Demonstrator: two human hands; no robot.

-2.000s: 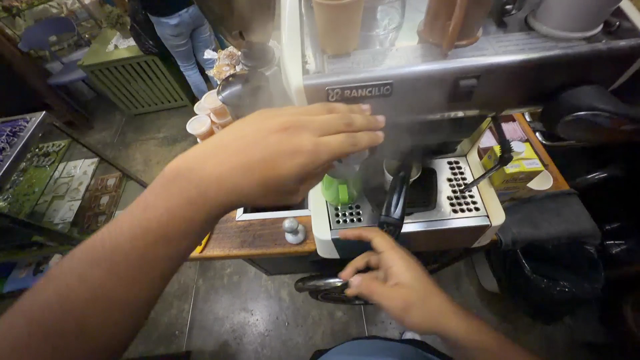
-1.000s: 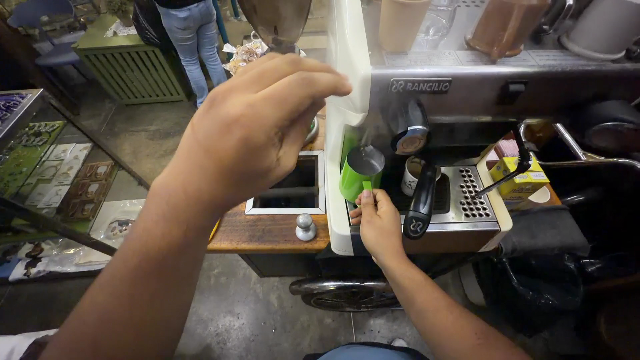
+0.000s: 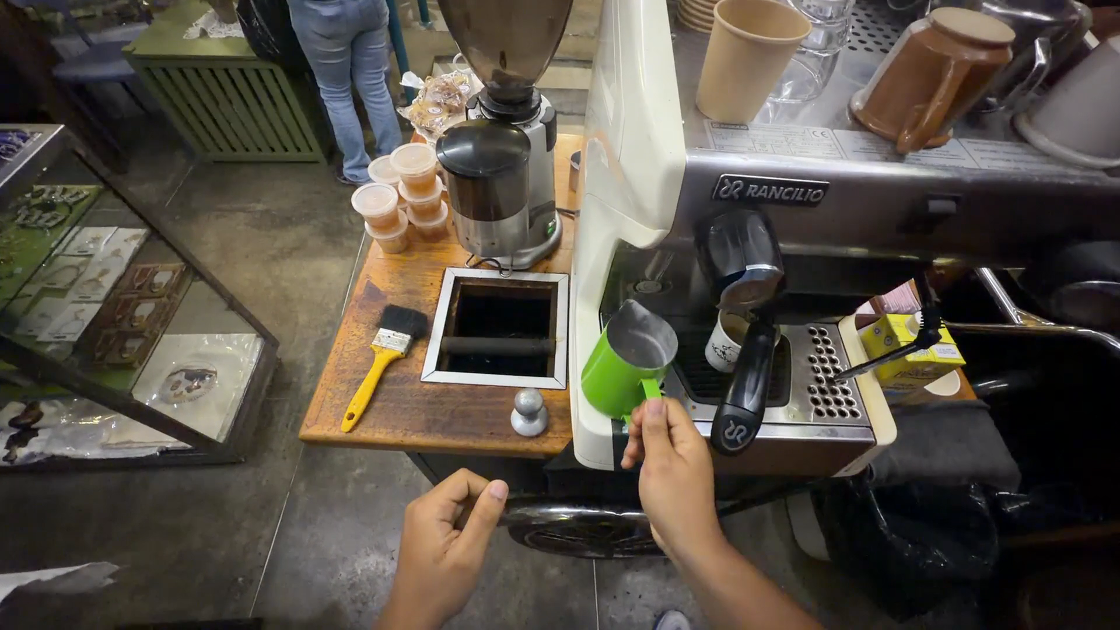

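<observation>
My right hand (image 3: pixel 669 464) grips the handle of a green milk pitcher (image 3: pixel 623 363), which is at the left end of the espresso machine's drip tray (image 3: pixel 831 376). Beside the pitcher a small white cup (image 3: pixel 724 341) stands under the black-handled portafilter (image 3: pixel 744 385). My left hand (image 3: pixel 451 534) is in front of the wooden counter (image 3: pixel 350 289), its fingers curled and nothing seen in them. A metal tamper (image 3: pixel 528 413) stands near the counter's front edge, and a yellow-handled brush (image 3: pixel 381 367) lies left of the knock box (image 3: pixel 437 324).
A coffee grinder (image 3: pixel 490 184) and stacked lidded tubs (image 3: pixel 416 166) are at the back of the counter. Cups, including a paper one (image 3: pixel 748 61), stand on the machine. A yellow carton (image 3: pixel 910 350) is at the right, a glass display case (image 3: pixel 131 324) at the left. A person (image 3: pixel 346 79) stands behind.
My left hand has come down from in front of the machine and counter to below the counter edge. My right hand, free two seconds ago, has taken hold of the green pitcher's handle.
</observation>
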